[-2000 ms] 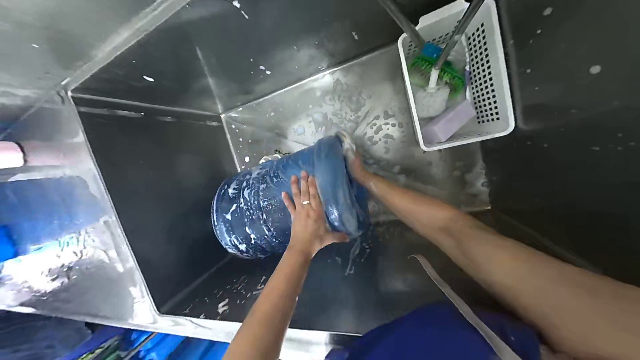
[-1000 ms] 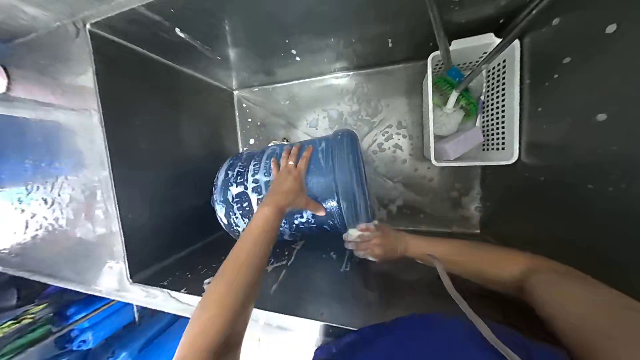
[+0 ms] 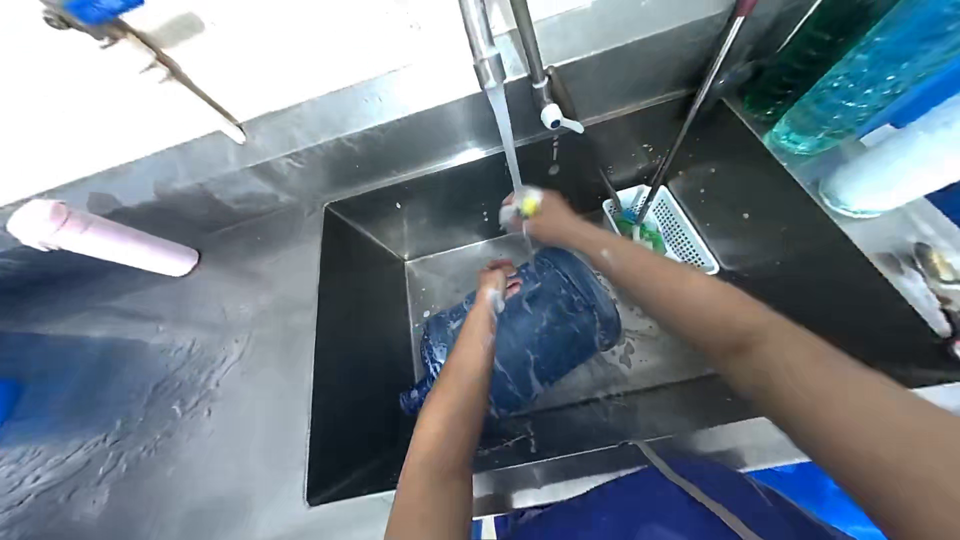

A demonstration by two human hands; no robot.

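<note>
A large blue plastic water jug (image 3: 540,341) with soap suds on it lies on its side in a deep stainless steel sink (image 3: 360,337), its neck towards the lower left. My left hand (image 3: 501,281) rests on the upper side of the jug, fingers partly hidden. Above the jug's base, my right hand (image 3: 547,214) grips a wet, sudsy sponge (image 3: 525,204) with a yellow part, blurred by motion. Water runs onto it from a metal faucet spout (image 3: 490,71).
A white perforated basket (image 3: 686,232) holding a green brush (image 3: 649,234) stands at the sink's right. A tap with a white handle (image 3: 553,118) is beside the spout. A pink cylinder (image 3: 124,244) lies on the left counter; bottles (image 3: 847,90) line the right ledge.
My right hand has moved from the jug's base up into running water. The jug now lies more slanted, its neck showing at lower left. The view has swung to show the faucet.
</note>
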